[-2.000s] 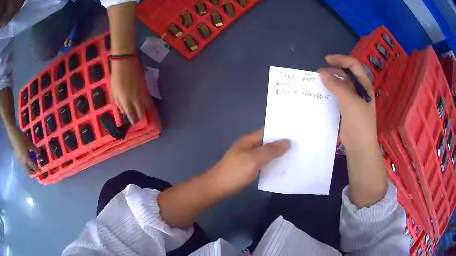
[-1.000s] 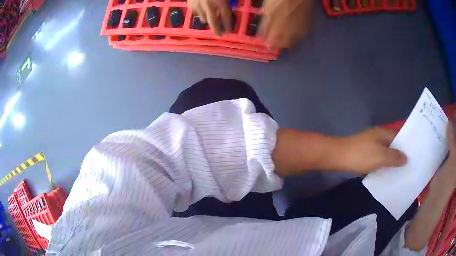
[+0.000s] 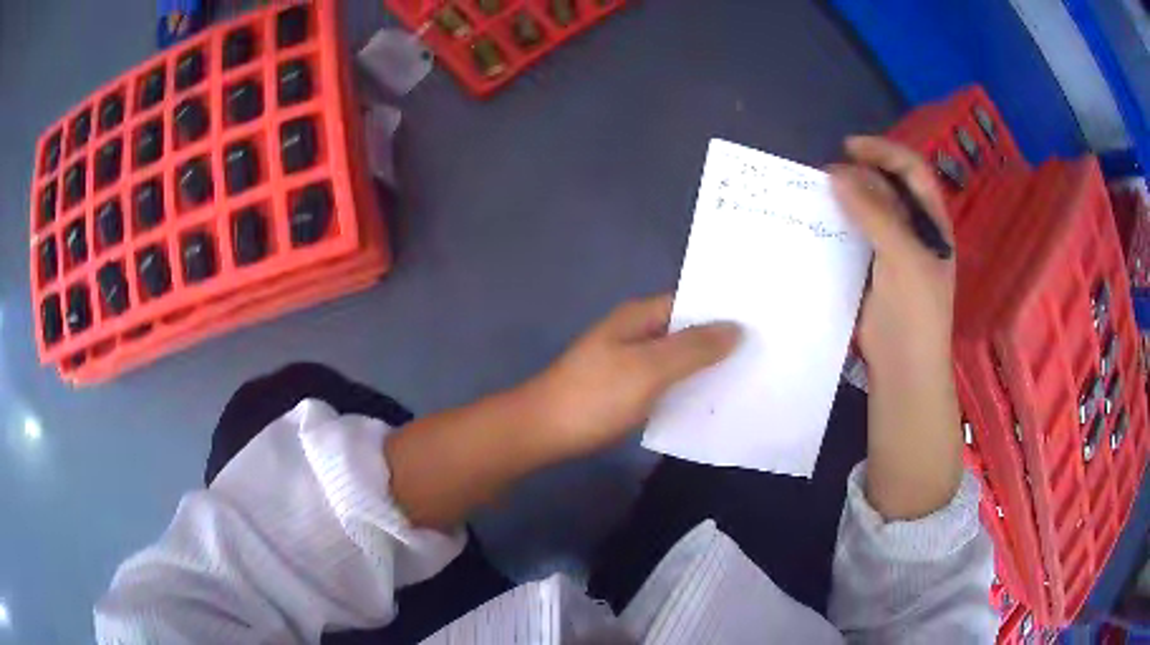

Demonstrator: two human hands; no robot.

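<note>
A white note slip (image 3: 769, 315) with a few handwritten lines at its upper end is held in front of me. My left hand (image 3: 631, 376) grips its lower left side, with the thumb on top. My right hand (image 3: 898, 239) is at the slip's upper right corner and holds a dark pen (image 3: 921, 217) that points down to the right. The fingers of my right hand touch or overlap the corner of the slip; what lies behind it is hidden.
Stacked red trays (image 3: 202, 176) with black parts in their pockets lie on the grey floor (image 3: 530, 202) at left. Another red tray (image 3: 523, 35) with brownish parts is at the top. Red trays (image 3: 1059, 340) stand tilted at right beside a blue panel (image 3: 946, 57). White tags (image 3: 395, 61) lie between trays.
The view swung left and came back. The slip and both hands are again in front of me. The other person's hands have left the left tray stack, and its corner pocket now shows a black part.
</note>
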